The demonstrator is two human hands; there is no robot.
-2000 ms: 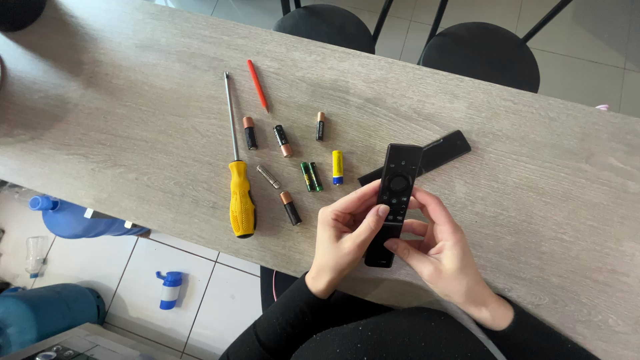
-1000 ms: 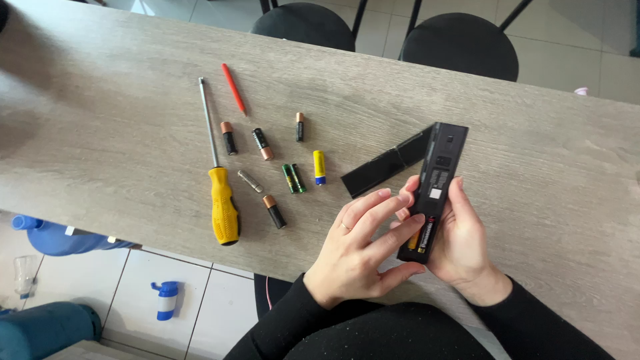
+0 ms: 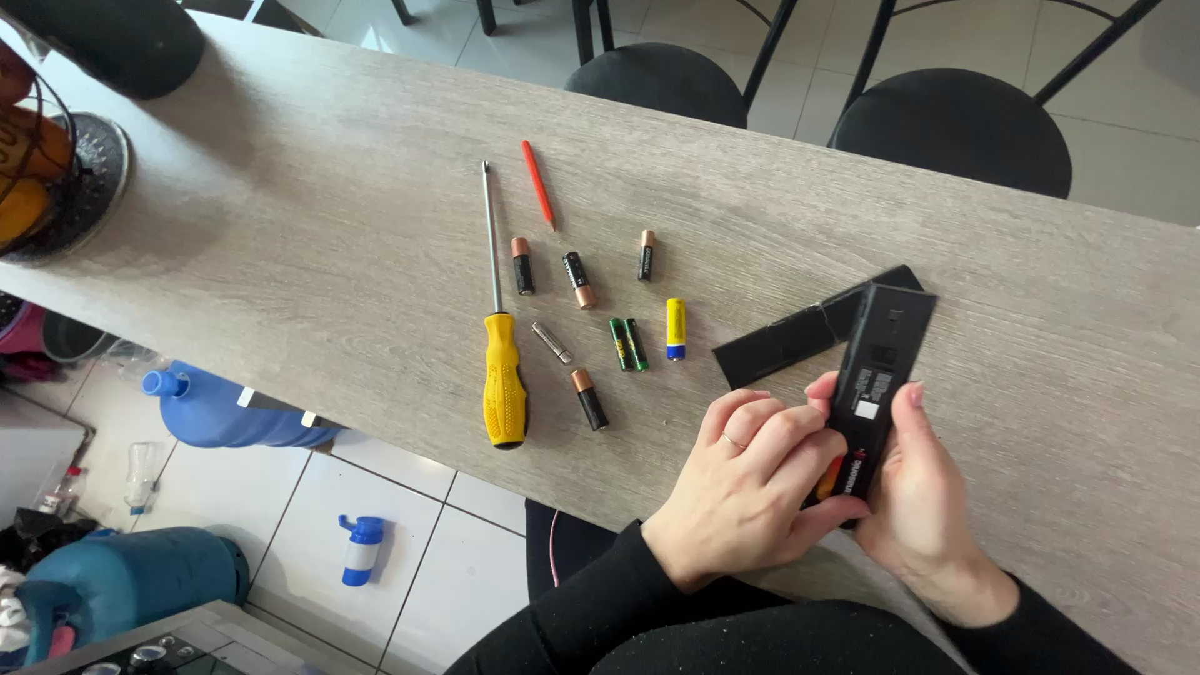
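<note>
My right hand (image 3: 923,497) holds a black remote control (image 3: 877,384), its back side up, with batteries showing in the bay at its lower end. The fingers of my left hand (image 3: 759,478) press at that bay and partly hide it. Beneath the remote's upper part lies a long black plastic cover (image 3: 778,339) on the table. Left of my hands are a yellow-and-blue battery (image 3: 676,328), two green batteries (image 3: 628,344), a silver battery (image 3: 552,343) and several black-and-copper batteries (image 3: 589,399). A yellow-handled screwdriver (image 3: 505,380) and a red pencil (image 3: 538,185) lie beyond them.
The wood-look table (image 3: 375,169) runs across the view. A fruit basket (image 3: 56,187) and a dark container (image 3: 141,47) stand at its left end. Black chairs (image 3: 956,131) line the far side. On the floor are a blue water jug (image 3: 225,412) and a teal gas cylinder (image 3: 141,581).
The remote was button side up two seconds ago; it has been turned over, and batteries show in its back. My left hand has shifted onto the bay. The view has moved.
</note>
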